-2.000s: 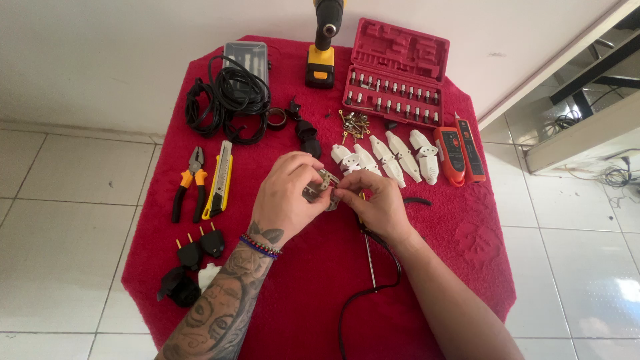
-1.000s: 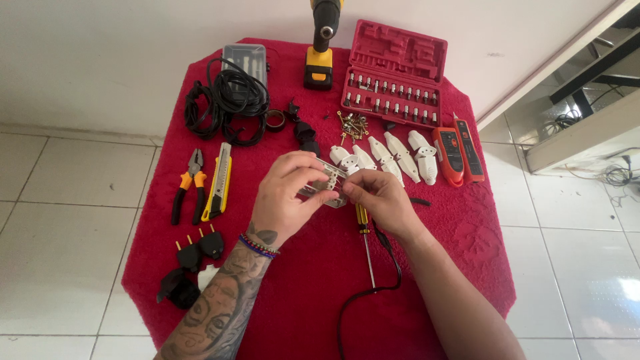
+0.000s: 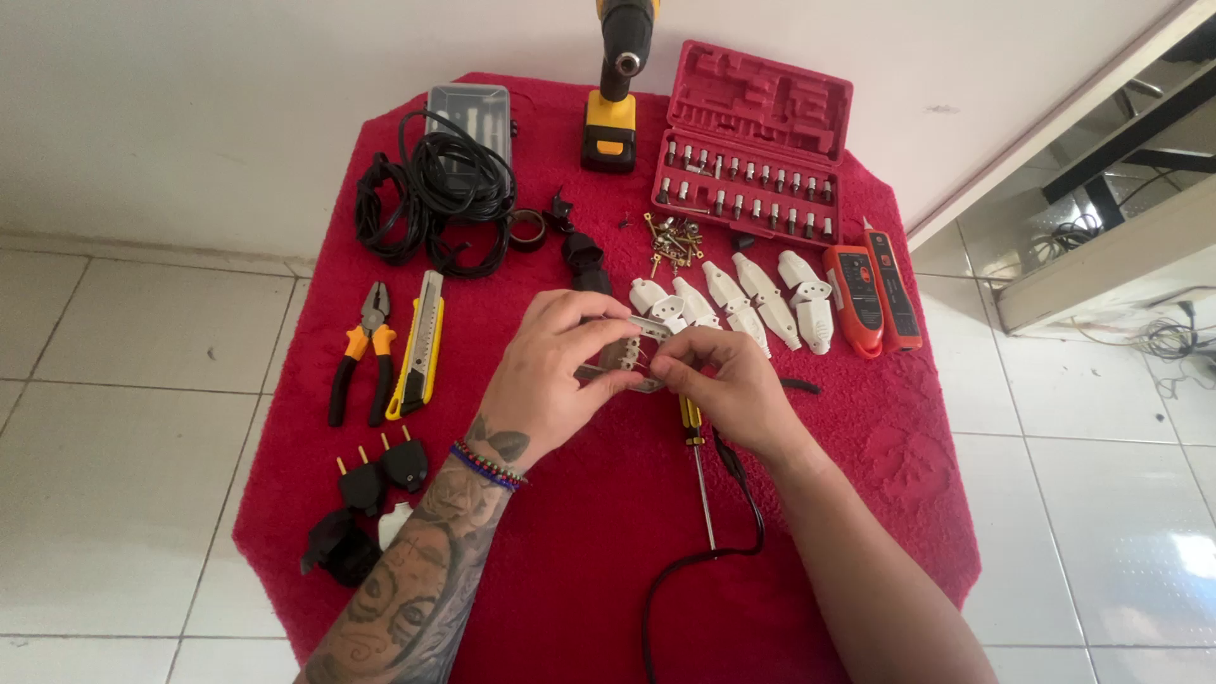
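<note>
Between thumb and fingers, my left hand (image 3: 568, 366) holds an open light-coloured electrical housing with a terminal block (image 3: 629, 353) inside. Thin bare wire ends show at the block's right side. My right hand (image 3: 727, 385) pinches the end of a black cable (image 3: 665, 570) close to the terminals; its fingertips hide the exact grip. Below the right hand the cable loops down the cloth. A screwdriver with a yellow and black handle (image 3: 691, 418) lies under the hands, its shaft crossing the cable near the tip.
On the red cloth (image 3: 589, 570) lie combination pliers (image 3: 366, 347), a utility knife (image 3: 418, 347), black plugs (image 3: 404, 463), coiled black cable (image 3: 461, 180), white connectors (image 3: 733, 302), loose screws (image 3: 676, 237) and a tester (image 3: 852, 299). A drill (image 3: 610, 119) and a red bit case (image 3: 755, 157) stand behind.
The right fingers have shifted slightly at the housing's right side. The housing has turned a little, and its terminal block shows more plainly than two seconds ago.
</note>
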